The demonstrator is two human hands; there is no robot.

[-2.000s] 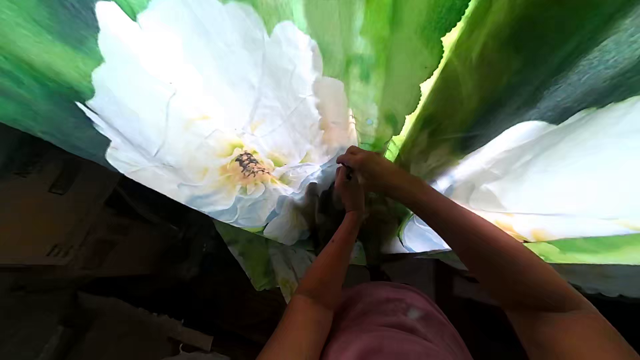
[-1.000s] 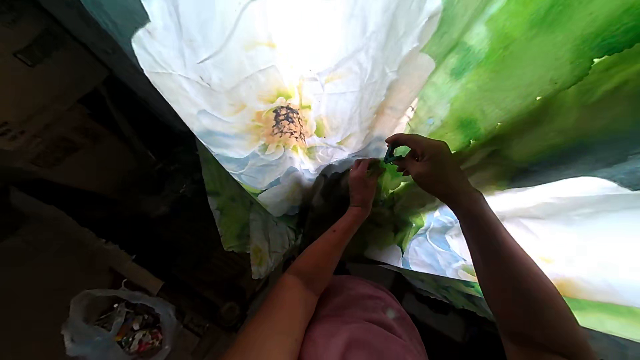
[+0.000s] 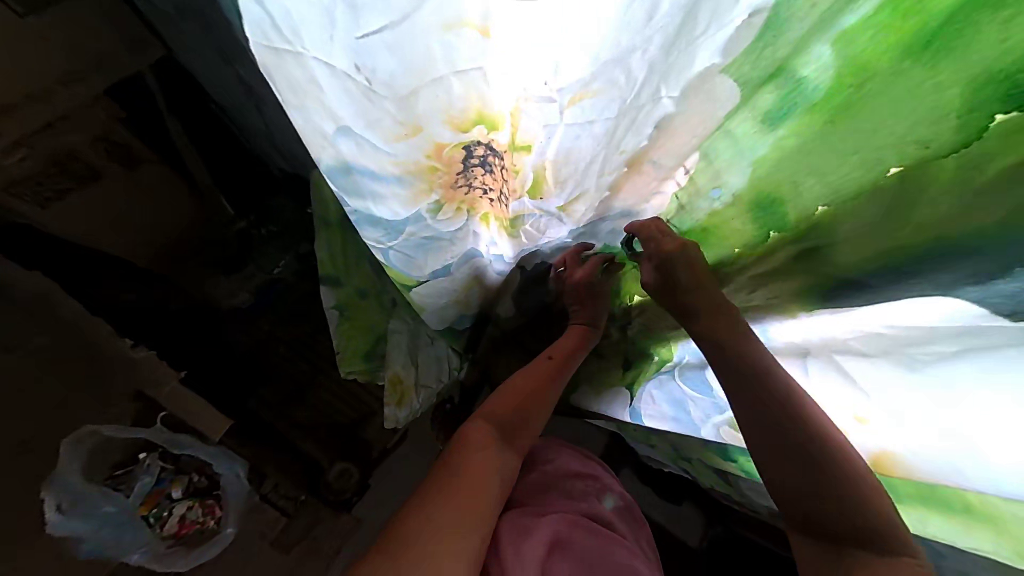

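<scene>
A large cloth printed with white flowers and green leaves spreads out before me, brightly lit at the top. My left hand rests on it right of the flower's dark centre, fingers spread over the fabric. Just to its right, my right hand pinches a small dark object, possibly a small cutting tool; its exact kind cannot be told. Whether the left fingers pinch any cloth is unclear in the shadow.
At lower left stands an open clear plastic bag with mixed small scraps inside. A strip of cardboard lies above it. The cloth's left part hangs down over a dark area.
The view has shifted, bringing the plastic bag into sight. My hands, close together two seconds ago, are now slightly apart. The small dark object remains in my right hand since a second ago.
</scene>
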